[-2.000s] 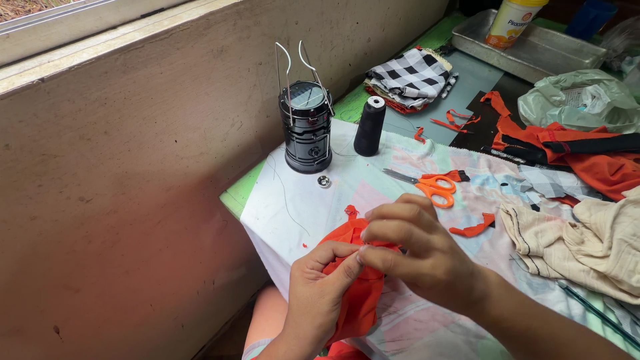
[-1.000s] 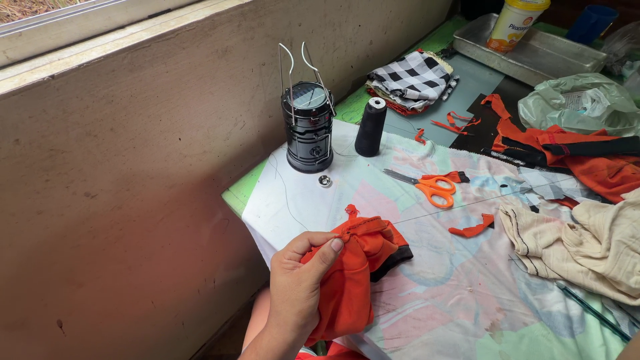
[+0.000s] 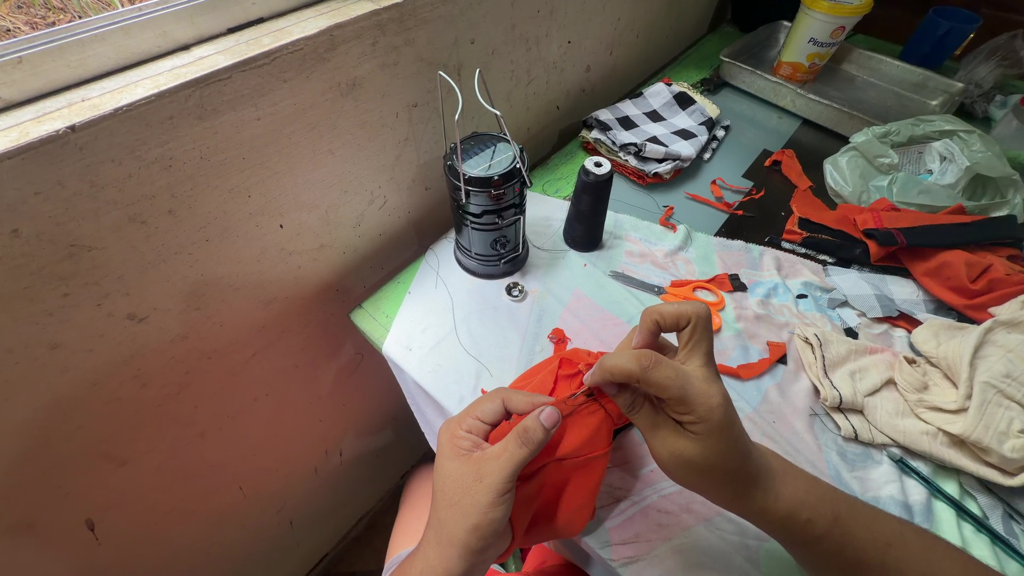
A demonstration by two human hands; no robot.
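Note:
Orange-red fabric (image 3: 564, 472) with a dark edge is pinched between the thumb and fingers of my left hand (image 3: 488, 464), over the near edge of the table. My right hand (image 3: 672, 392) grips a thin sewing needle (image 3: 578, 393) at the cloth's upper seam, its fingertips close to my left thumb. Beyond my hands lie orange-handled scissors (image 3: 680, 293). A cone of black thread (image 3: 589, 206) stands upright beside a black camping lantern (image 3: 488, 212). In front of the lantern is a small round metallic item (image 3: 515, 290).
A folded checked cloth pile (image 3: 656, 128), a metal tray (image 3: 872, 88) with a yellow-lidded tub (image 3: 820, 40), and a plastic bag (image 3: 920, 168) are at the back. Orange and black fabric (image 3: 936, 240), cream cloth (image 3: 936, 384) and a dark green pencil-like stick (image 3: 952, 496) lie right. A wall (image 3: 200, 320) borders the left.
My right hand, out of view one second ago with thread stretched toward the right, is back at the cloth. My left hand still holds the fabric.

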